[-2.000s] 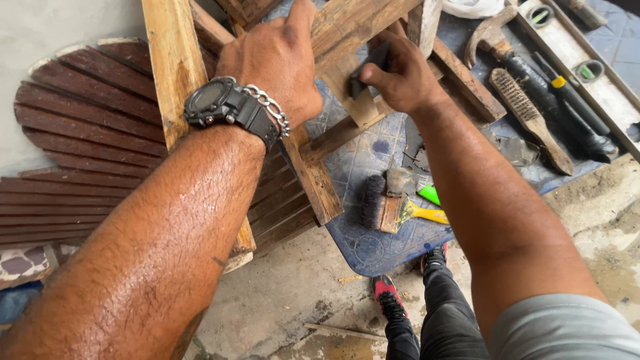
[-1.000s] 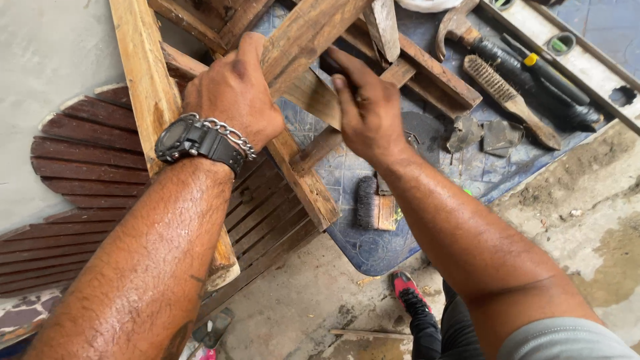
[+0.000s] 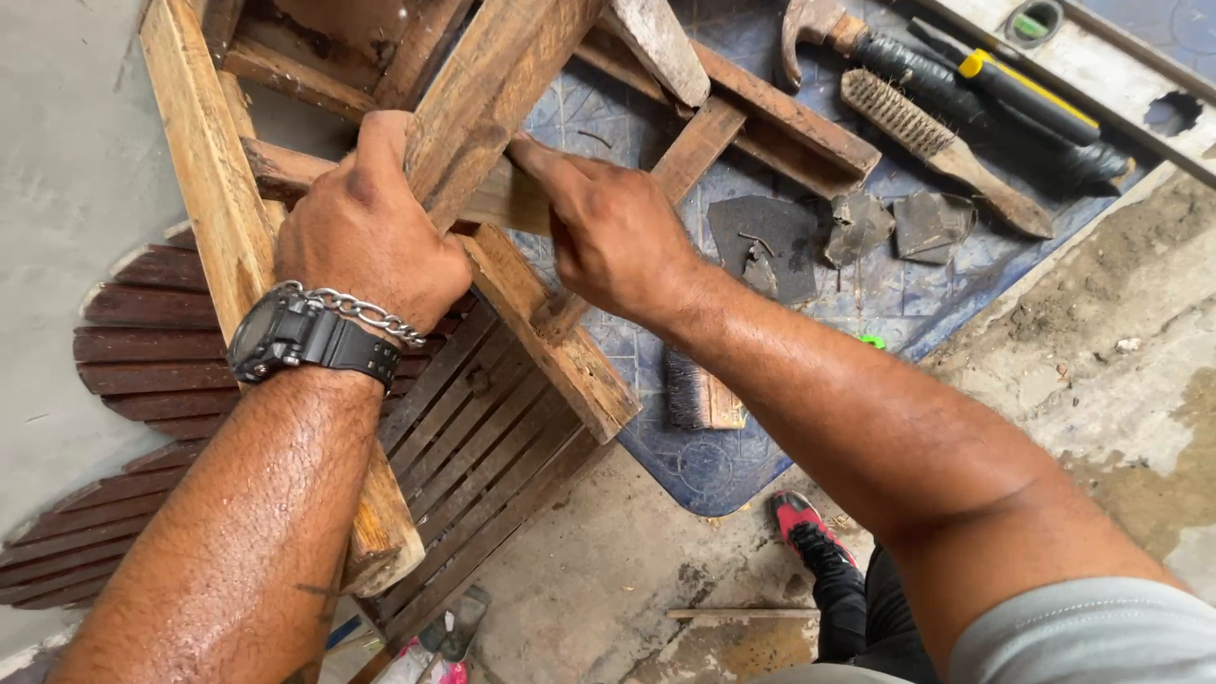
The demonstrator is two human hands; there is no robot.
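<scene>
My left hand [image 3: 370,223], with a black watch and chain bracelet at the wrist, grips a wooden frame with its fingers around the broad upper beam [image 3: 503,85]. My right hand [image 3: 613,233] is at the beam's lower right side, fingers curled against a crosspiece; what lies under its palm is hidden. The frame's pale long leg [image 3: 204,161] runs down the left, and a shorter leg [image 3: 560,347] ends over the table corner. Below my right forearm lies a wide paintbrush [image 3: 703,394]. Torn pieces of dark sandpaper [image 3: 765,242] lie right of my right hand.
On the blue table [image 3: 703,470] rest a wire brush [image 3: 940,147], a claw hammer [image 3: 836,28], a black and yellow utility knife [image 3: 1031,90] and a spirit level [image 3: 1121,66]. A slatted wooden chair [image 3: 484,418] stands below left. A shoe [image 3: 807,527] is on the concrete floor.
My right hand has moved down along the wood; the dark piece seen in it two seconds ago is now hidden. My left hand keeps hold of the frame. The view has shifted somewhat.
</scene>
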